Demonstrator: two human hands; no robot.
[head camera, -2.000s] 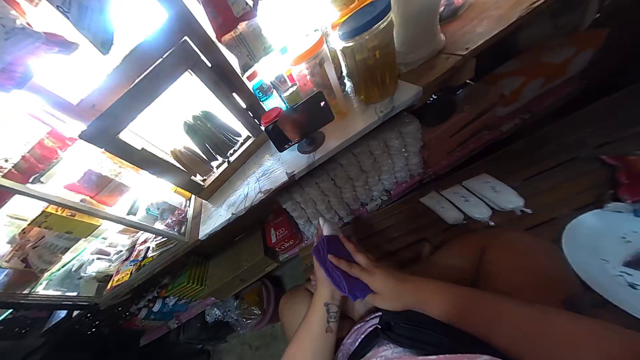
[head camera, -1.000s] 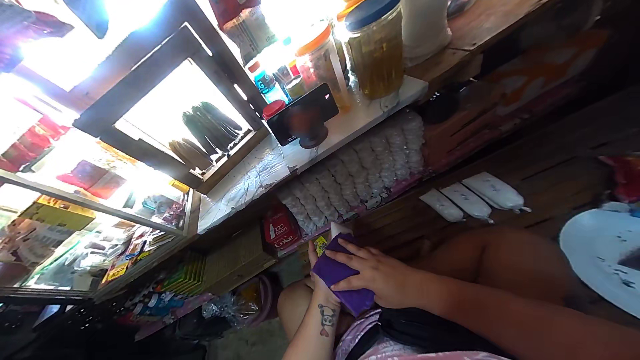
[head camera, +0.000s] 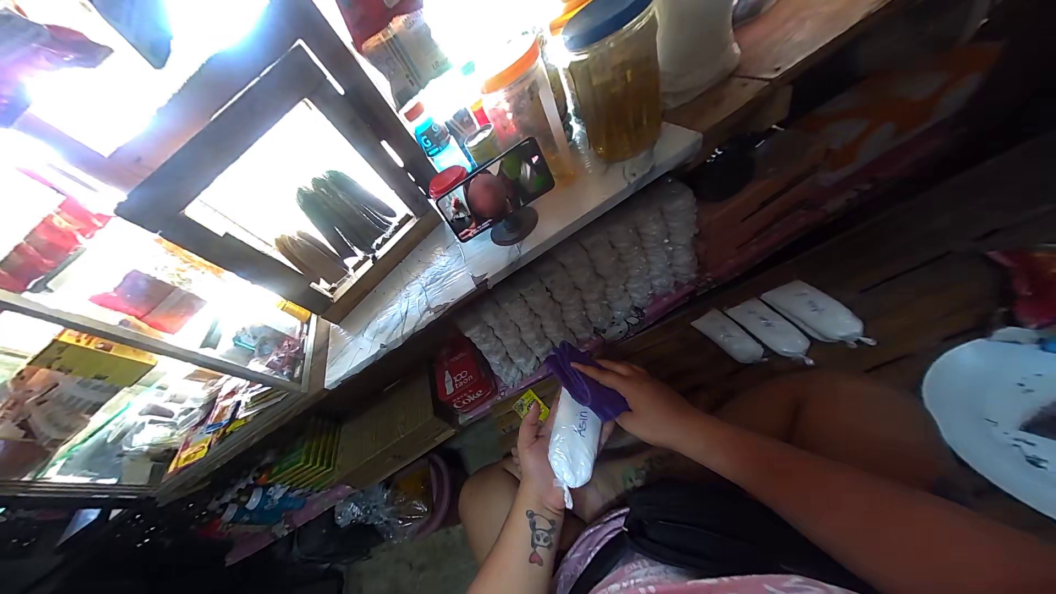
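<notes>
A tied plastic bag of white granules (head camera: 575, 441), marked with handwriting, lies across my left hand (head camera: 536, 454), whose fingers curl around its side. My right hand (head camera: 635, 398) grips a purple cloth (head camera: 587, 386) over the bag's upper end. The bag's knotted end hangs toward my tattooed left wrist. Three similar filled bags lie side by side on the wooden surface to the right: a short one (head camera: 729, 336), a middle one (head camera: 769, 330) and a longer one (head camera: 813, 312).
A phone (head camera: 495, 191) on a round stand is on the white shelf (head camera: 429, 276), beside a blue-lidded jar (head camera: 615, 91) and an orange-lidded jar (head camera: 524, 99). Rows of small plastic packets (head camera: 577, 289) hang below. A white plate (head camera: 990, 404) with dark bits is at far right; a red Coke container (head camera: 464, 378) stands below the shelf.
The purple cloth covered most of the white bag before; now it is bunched at the upper end and the bag's writing shows. My right hand has moved up with the cloth.
</notes>
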